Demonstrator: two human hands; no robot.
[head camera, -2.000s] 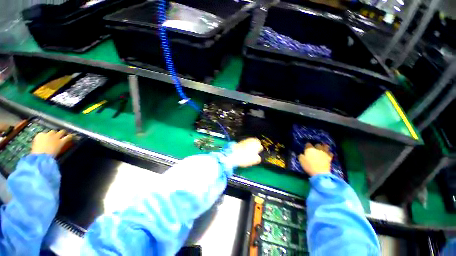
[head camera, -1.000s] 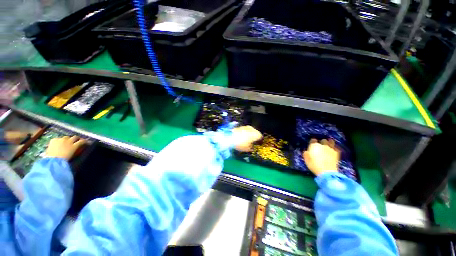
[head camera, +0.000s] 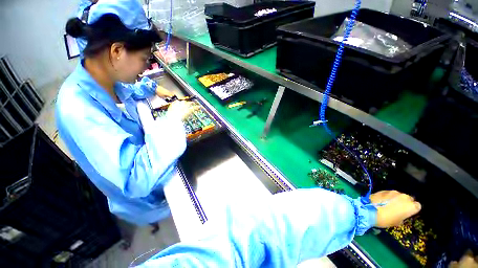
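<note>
My left hand (head camera: 397, 209), bare with a light blue sleeve, is at the near edge of the bin of yellow components (head camera: 414, 238). Its fingers are curled, and whether they hold a piece does not show. My right hand (head camera: 465, 263) is cut off at the bottom right corner, by the bin of blue-violet components (head camera: 465, 226); its fingers are mostly out of the picture. A bin of dark leaded components (head camera: 364, 154) lies beyond my left hand, with a small loose pile (head camera: 324, 179) beside it on the green mat.
A worker (head camera: 120, 120) in blue stands at the left, hands at a carrier of green boards (head camera: 199, 123). Black totes (head camera: 361, 63) stand on the upper shelf. A blue coiled cord (head camera: 335, 68) hangs down to my left wrist. A metal shelf post (head camera: 273, 112) stands on the bench.
The view has swung left, bringing the worker into sight and pushing my right hand to the corner. The carrier before me is out of view. My left hand remains by the yellow components.
</note>
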